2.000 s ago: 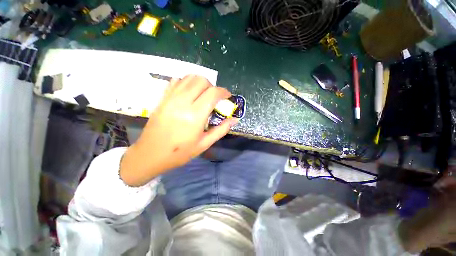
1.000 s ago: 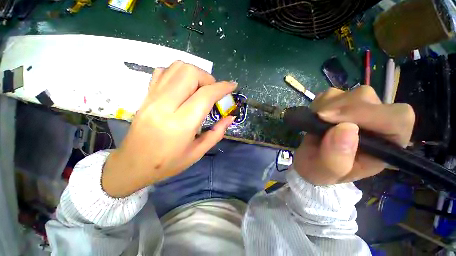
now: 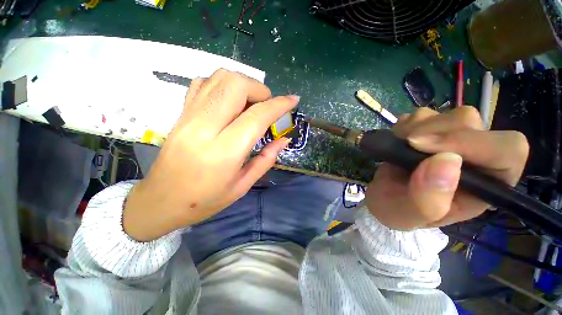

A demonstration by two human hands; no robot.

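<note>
The smartwatch case lies at the bench's front edge, a dark shell with a silvery rim. My left hand holds the battery, a small silver block with yellow edges, between thumb and finger over the case's left part. A thin dark tool sticks out past my left hand's knuckles. My right hand holds the soldering iron like a pen. The iron's tip is at the case's upper right rim; whether it touches is unclear.
A white work sheet with small black squares lies left. Tweezers, a dark screen module, a red pen and a white marker pen lie right. A fan grille and a brown round container stand behind.
My right hand has come in from the lower right with the soldering iron and brought its tip to the case. My left hand stays at the battery; the view has shifted slightly.
</note>
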